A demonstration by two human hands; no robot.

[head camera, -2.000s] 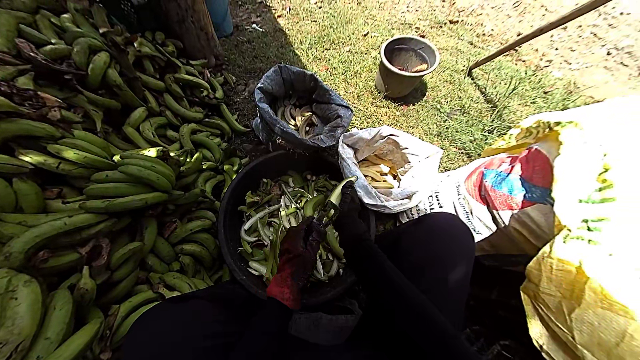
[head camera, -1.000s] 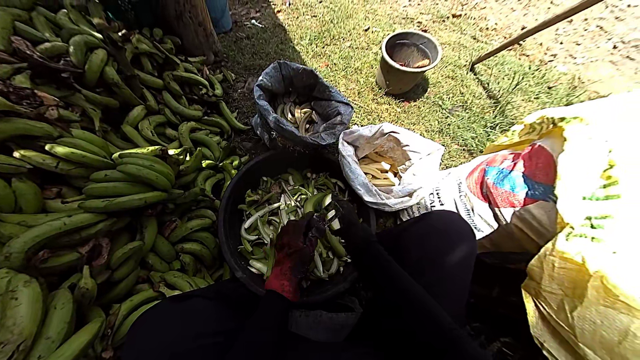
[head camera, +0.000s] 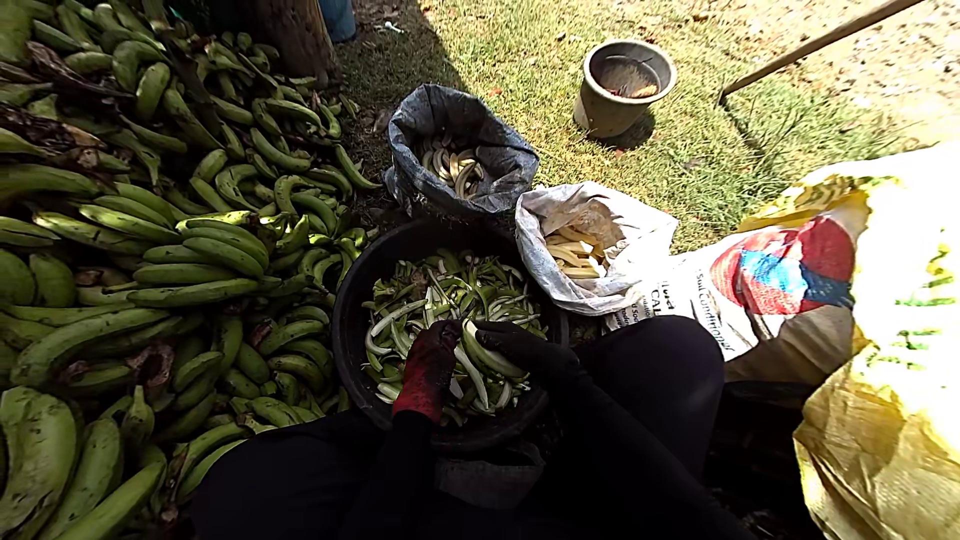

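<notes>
My left hand (head camera: 431,367), in a red and black glove, is over a round black tub (head camera: 346,322), its curled fingertips close to the upper end of a green plantain (head camera: 487,352). Whether it holds anything is hidden by the fingers. My right hand (head camera: 529,349), in a dark glove, grips that plantain along its side, with the fruit slanting down to the right. Below both hands, green and whitish peel strips (head camera: 397,315) fill much of the tub.
Green plantains (head camera: 202,262) are heaped at left. Beyond the tub stand a dark sack (head camera: 420,112) with pale pieces and a white sack (head camera: 652,225) with peeled fruit. A grey bucket (head camera: 611,112) sits on grass; a yellow-white sack (head camera: 862,442) lies right.
My right hand has come lower in the view, closer to my knees. The green piece between my hands, raised near the tub's far right rim two seconds ago, is now lower over the peels.
</notes>
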